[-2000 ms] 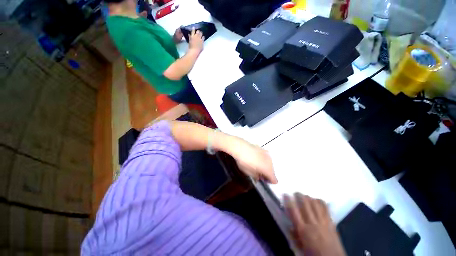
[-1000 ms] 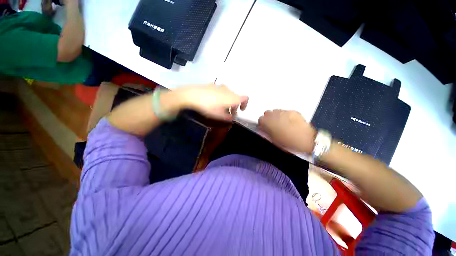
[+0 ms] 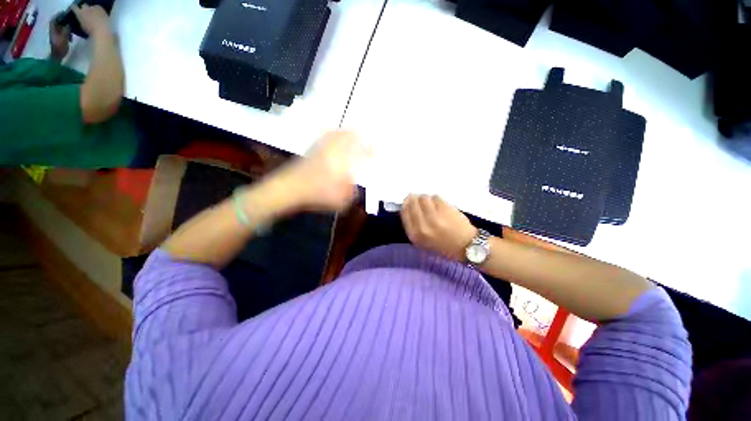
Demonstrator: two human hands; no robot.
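My left hand (image 3: 332, 170) is blurred over the front edge of the white table (image 3: 428, 107); whether it holds anything cannot be told. My right hand (image 3: 436, 224) is curled at the table's front edge, its fingers closed around the end of a small pale strip (image 3: 392, 206). The strip is thin and hard to make out. A flat black box blank (image 3: 568, 164) with two printed lines and tabs on its far edge lies to the right of my right hand. Formed black boxes (image 3: 265, 49) stand stacked at the left.
A coworker in a green shirt (image 3: 58, 115) works at the far left. Black pieces (image 3: 613, 29) lie along the back. An open brown carton (image 3: 156, 193) with black contents stands below the table at left. A red stool (image 3: 560, 341) is below at right.
The view has swung right and down from the box stacks and ribboned pieces. My left hand has drawn away from my right hand, leftward, over the last second.
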